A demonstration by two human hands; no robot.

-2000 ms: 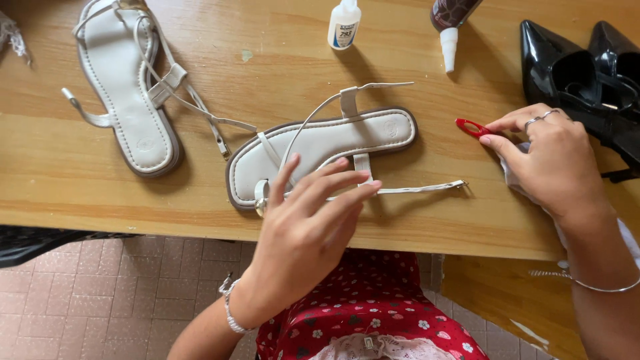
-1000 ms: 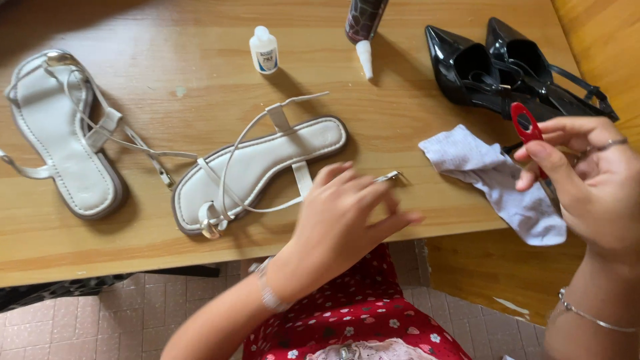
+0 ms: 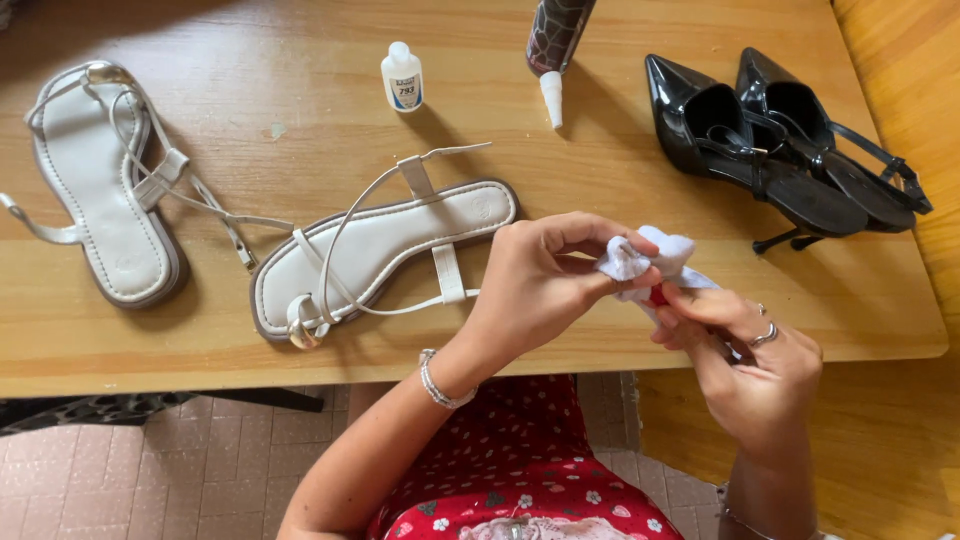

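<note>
My left hand [image 3: 551,274] pinches a bunched white cloth [image 3: 660,259] above the front edge of the table. Close against it on the right, my right hand [image 3: 739,337] holds a small red object [image 3: 658,294], mostly hidden by the fingers and the cloth. Left of my hands a white strappy sandal [image 3: 375,251] lies sole down, with a metallic toe ornament and loose straps. Its mate, another white sandal [image 3: 101,180], lies at the far left. The end of the nearer sandal's ankle strap is hidden behind my left hand.
A small white glue bottle [image 3: 403,79] stands behind the sandals. Right of it is a dark bottle [image 3: 556,37] with a white nozzle. A pair of black slingback heels [image 3: 780,150] lies at the right on the wooden table [image 3: 225,367].
The white cloth lay on the table at the right one second ago and is now lifted between my hands. My left hand has moved right, away from the sandal; both hands have come together.
</note>
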